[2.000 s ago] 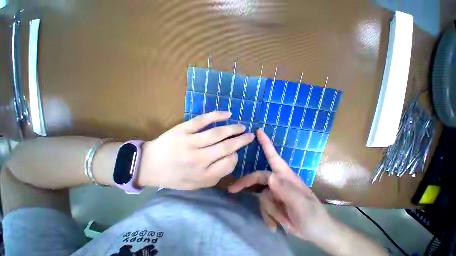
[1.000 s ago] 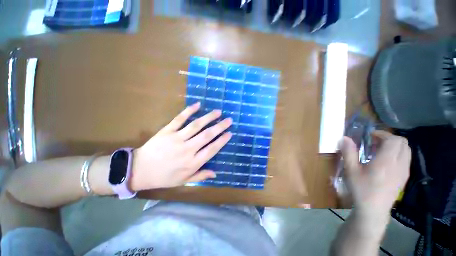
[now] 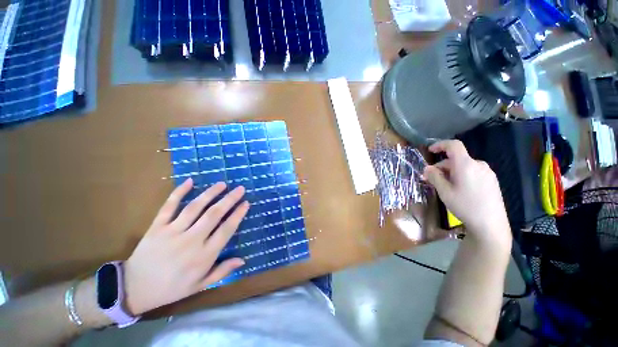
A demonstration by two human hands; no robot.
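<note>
The blue solar cell panel (image 3: pixel 268 196) lies flat on the brown tabletop, with thin silver ribbon ends sticking out past its left and right edges. My left hand (image 3: pixel 193 237) rests palm down on its lower left part, fingers spread, holding nothing. My right hand (image 3: pixel 467 190) is at the right side of the loose pile of short silver ribbons (image 3: pixel 398 179), its fingers bent and thumb tip at the pile. Whether a ribbon is between the fingertips cannot be told. A white strip (image 3: pixel 352 139) lies between the panel and the pile.
Stacked dark blue cell strings (image 3: pixel 181 27) stand on a grey mat (image 3: pixel 352 51) at the back. A panel stack with white strips (image 3: pixel 34 61) is at upper left. A grey canister (image 3: pixel 440 85), a white tray (image 3: pixel 420 13) and yellow-and-red-handled tools (image 3: pixel 552 186) are at right.
The view has shifted toward the right. The panel has been turned so its ribbons run sideways. My right hand has left the panel for the silver pile; my left hand stays on the panel.
</note>
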